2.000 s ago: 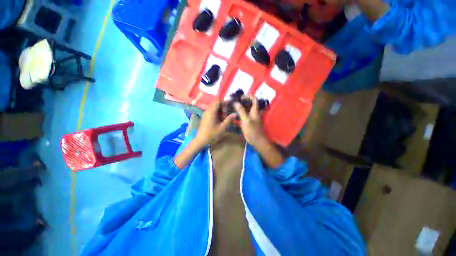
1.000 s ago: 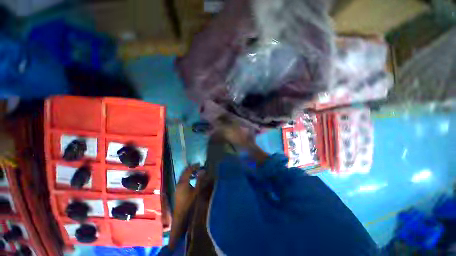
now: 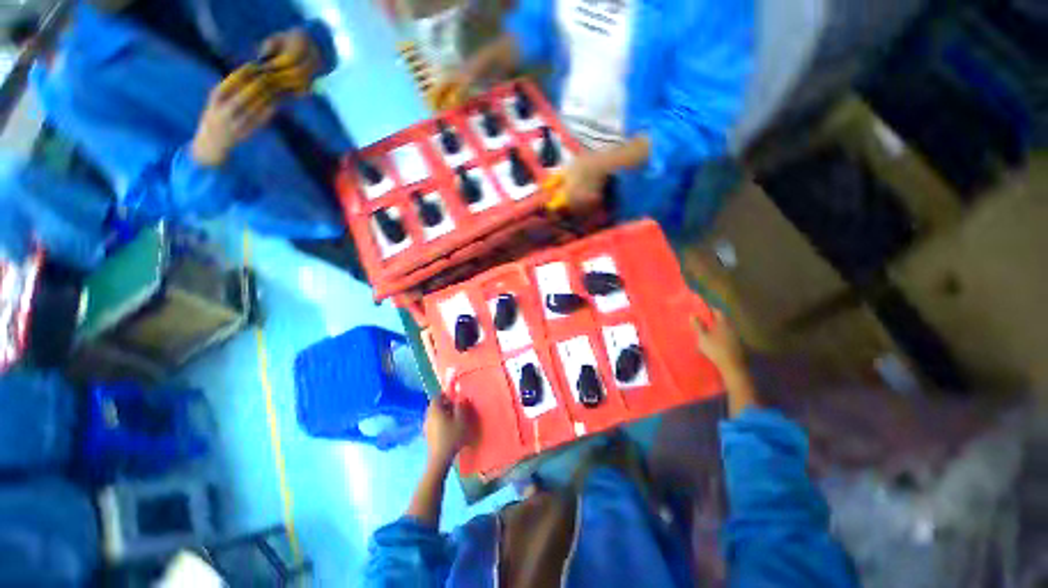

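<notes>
A red compartment tray [image 3: 672, 333] lies in front of me, tilted in the view, on a green-topped surface. Several black rounded wrist devices [image 3: 530, 384] lie on white cards in its pockets. A pocket at the near left and the right end of the tray hold no device. My left hand [image 3: 446, 431] is bare and holds the tray's near left edge. My right hand [image 3: 722, 348] is bare and holds the tray's right edge. The fingertips are blurred and partly hidden.
A second red tray stack [image 3: 388, 277] with black devices adjoins mine on the far side. A co-worker's hand [image 3: 580, 182] with yellow fingertips touches it. Another person's hands [image 3: 247, 103] are far left. A blue stool [image 3: 359, 385] stands left; cartons [image 3: 919, 241] lie right.
My hands were over dark pieces at the tray's near edge, then away from the tray as the view swung aside. Now the view is back and both hands are on the tray's edges.
</notes>
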